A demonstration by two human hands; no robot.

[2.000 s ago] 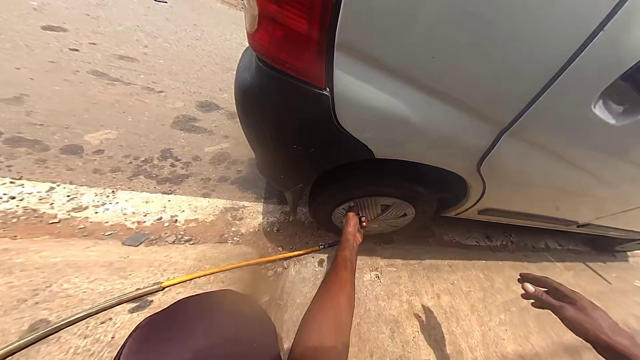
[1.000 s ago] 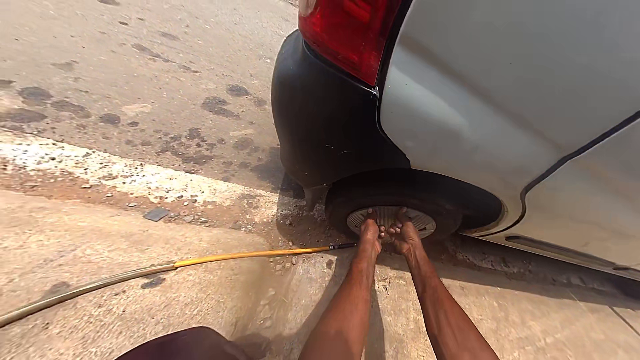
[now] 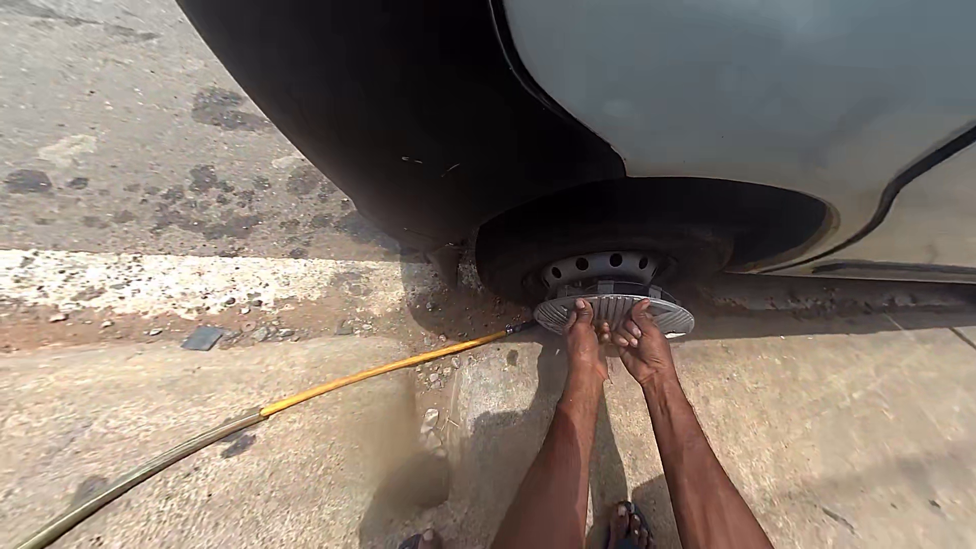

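My left hand and my right hand grip a round, ribbed wheel cover, thumbs on its outer face and fingers at its lower part. The cover is tilted and stands off the steel wheel rim, whose row of round holes shows behind it. Around the rim is the car's black rear tyre, partly in shadow under the wheel arch. A yellow hose with a dark metal end lies on the ground; its tip meets the cover's left edge, and I cannot tell what it joins there.
The car's black bumper and pale body panel overhang the wheel. A low kerb edge with a worn white line, small stones and a flat dark piece lie to the left. My sandalled foot is at the bottom.
Two seconds ago my right hand was away from the wheel; it then joined the left on the cover. The cover has come away from the rim. The view has moved closer.
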